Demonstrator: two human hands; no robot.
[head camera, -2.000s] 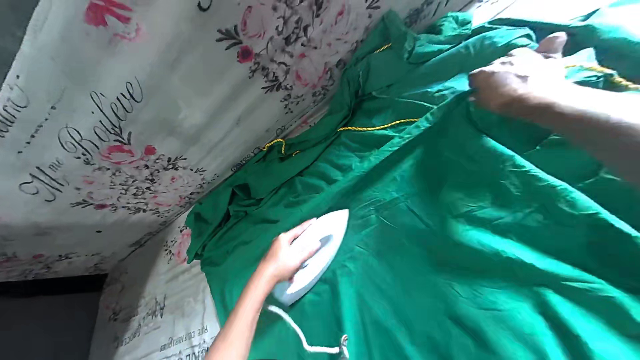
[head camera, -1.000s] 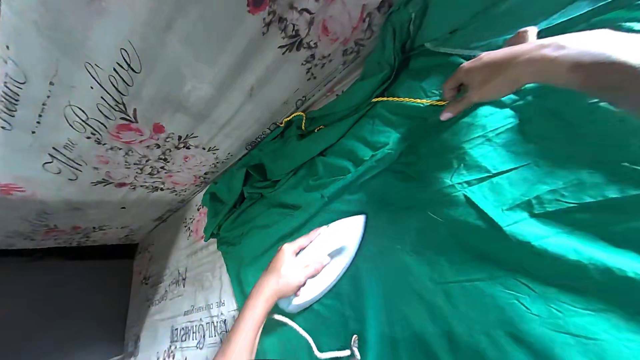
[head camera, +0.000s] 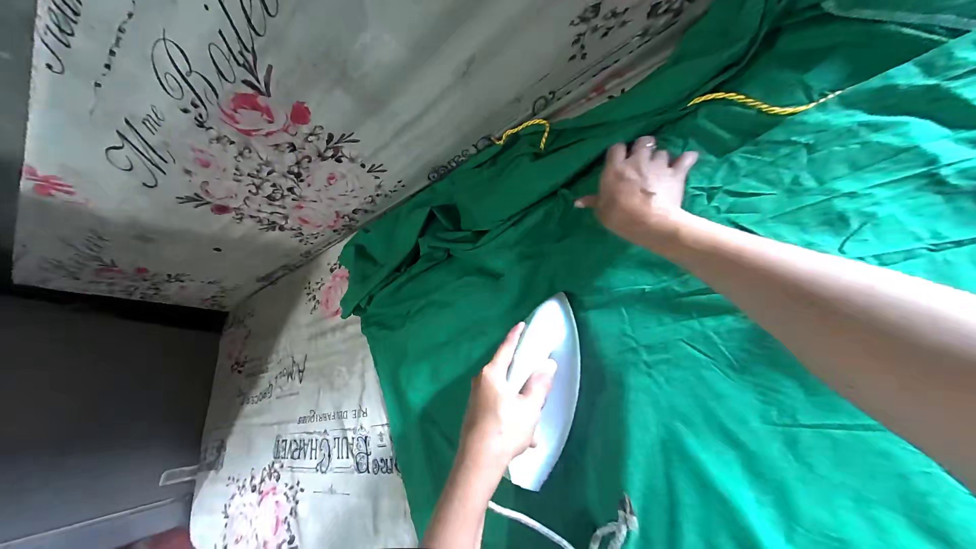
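My left hand (head camera: 503, 408) is closed around the handle of a white clothes iron (head camera: 564, 389), its pointed end toward the top of the view. The iron rests on a large green cloth (head camera: 732, 457); its soleplate is hidden. A pale cord (head camera: 530, 524) trails below my left wrist. My right hand (head camera: 644, 183) lies palm down, fingers spread, on the cloth beside a bunched fold (head camera: 488, 206). Just above its fingers, a twisted yellow cord (head camera: 755, 103) lies on the green cloth. Another piece of yellow cord (head camera: 522, 131) shows at the fold's far edge.
A floral-printed covering (head camera: 427, 69) with lettering lies beyond the green cloth and continues at the lower left (head camera: 305, 488). A dark grey surface (head camera: 91, 412) borders it at the far left. A frayed, knotted pale cord (head camera: 616, 526) sits at the bottom edge.
My right hand has left the yellow cord it was touching and moved left and down onto the cloth by the fold. The iron, still in my left hand, has turned more upright in the view.
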